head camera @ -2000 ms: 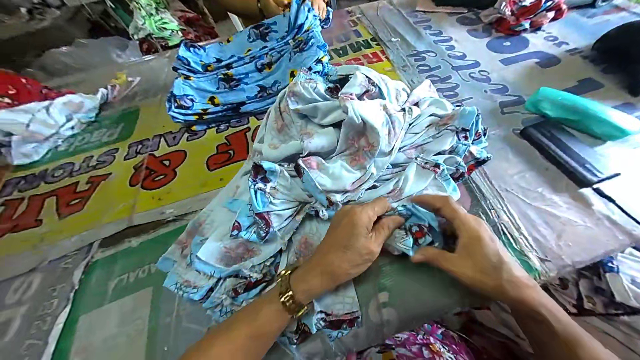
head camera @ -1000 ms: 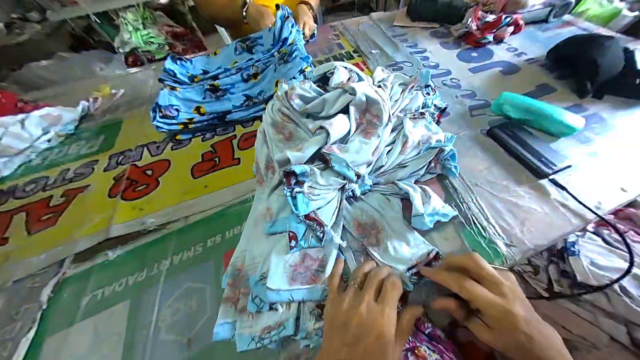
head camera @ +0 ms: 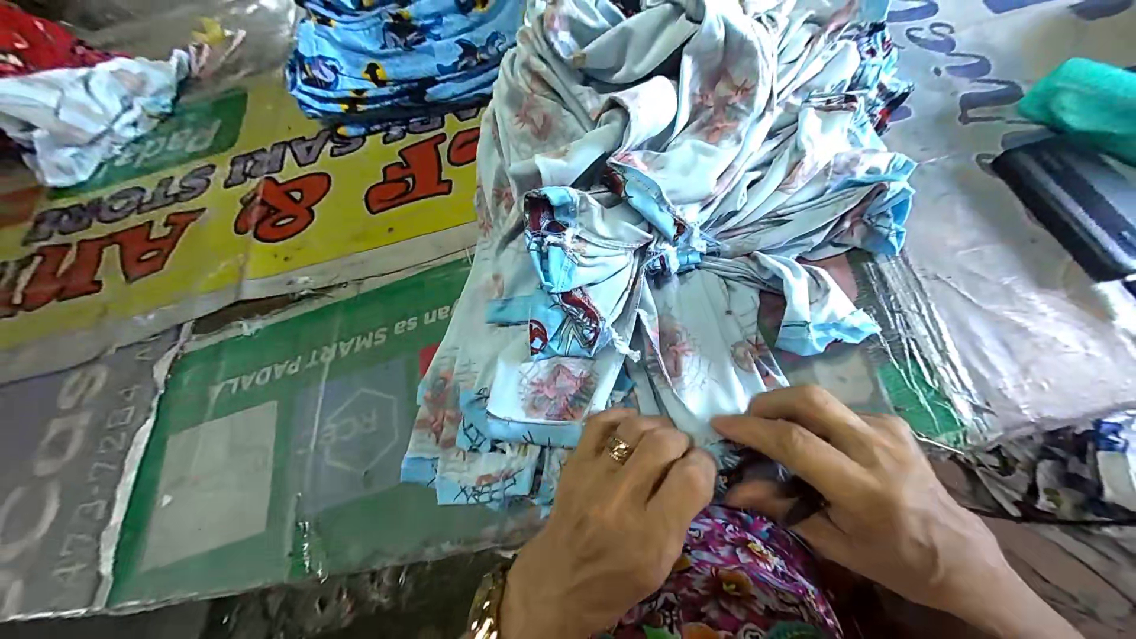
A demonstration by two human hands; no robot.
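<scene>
A bundle of pale blue printed fabric garments (head camera: 710,169) lies on the table, gathered and knotted at its middle, its lower ends spread toward me. My left hand (head camera: 621,497), with a ring and a gold-coloured wrist band, grips the bundle's near edge with bent fingers. Beside it my right hand (head camera: 834,479) pinches the same edge between thumb and fingers. The cloth between the hands is partly hidden by them. Bright blue folded fabric with a printed pattern (head camera: 399,53) lies behind the bundle at the left.
Printed tarpaulin sheets (head camera: 355,231) cover the table. White cloth (head camera: 89,106) and red cloth (head camera: 44,40) lie at the far left. A dark flat object (head camera: 1069,204) and a green rolled item (head camera: 1083,102) are at the right. Floral fabric (head camera: 737,577) shows below my hands.
My hands have moved from near the knot to the bundle's near edge. The bundle's lower ends now hang straighter toward me. The other person's hands have left the view, which has shifted closer.
</scene>
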